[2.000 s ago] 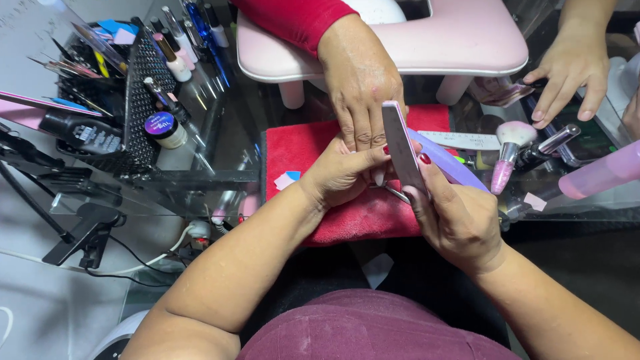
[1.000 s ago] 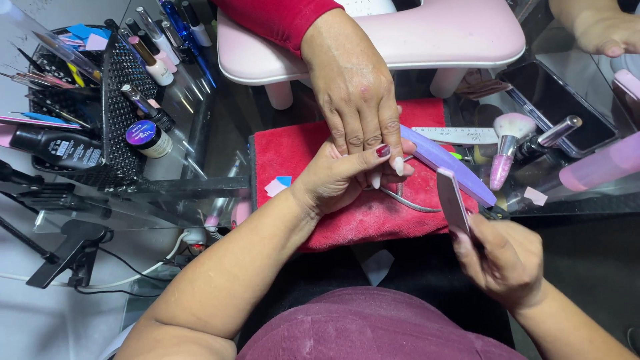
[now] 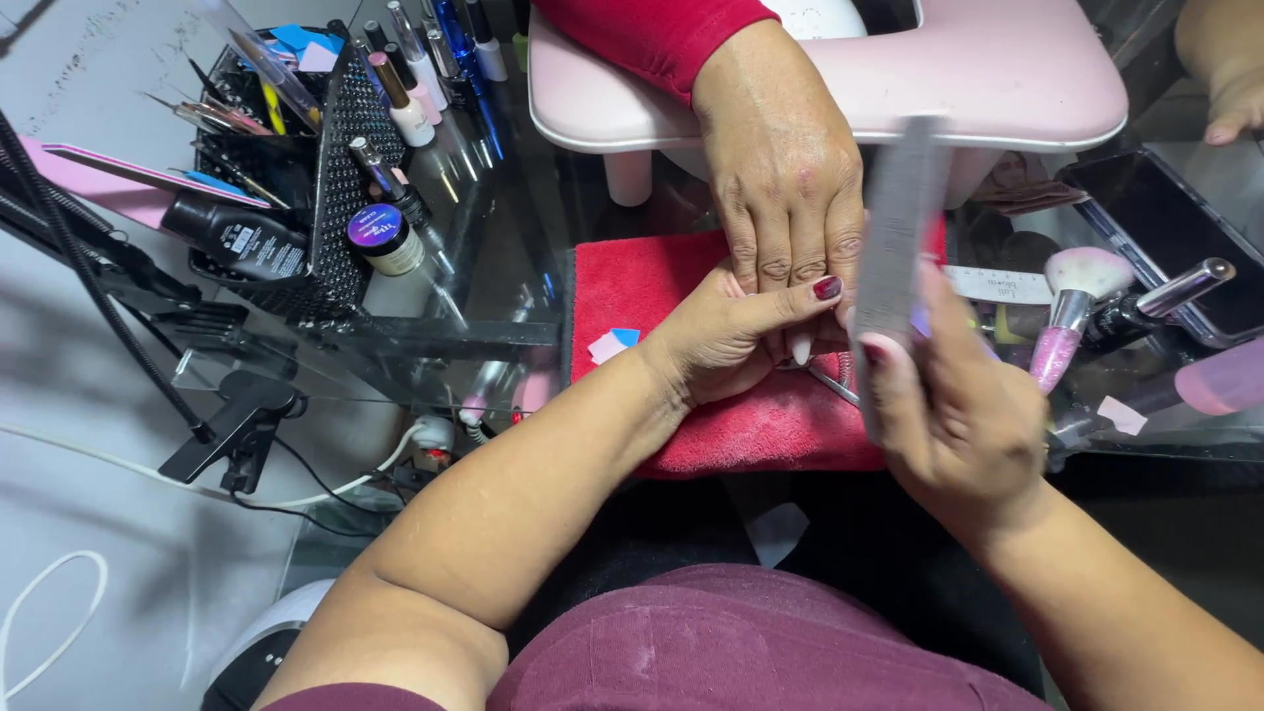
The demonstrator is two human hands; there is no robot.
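My left hand [image 3: 736, 331] grips the fingers of another person's hand [image 3: 790, 168], which reaches down from the top in a red sleeve, above a red towel [image 3: 632, 281]. One long white nail of that hand shows below my thumb. Upright and blurred, a grey nail file [image 3: 901, 247] is held in my right hand [image 3: 963, 425], beside the other person's fingers; whether it touches a nail cannot be told. A thin metal tool [image 3: 834, 387] lies partly hidden on the towel.
A pink padded armrest [image 3: 987, 74] stands at the top. On the right are a white ruler [image 3: 997, 284], a brush with a glittery handle [image 3: 1057, 341] and a phone [image 3: 1175, 227]. At left, a black mesh organizer [image 3: 346, 168] stands near a small jar [image 3: 385, 240] and several polish bottles.
My right hand has raised the file from the towel's lower right to beside the other person's fingers. The other person's second hand, near the phone two seconds ago, has moved toward the upper right.
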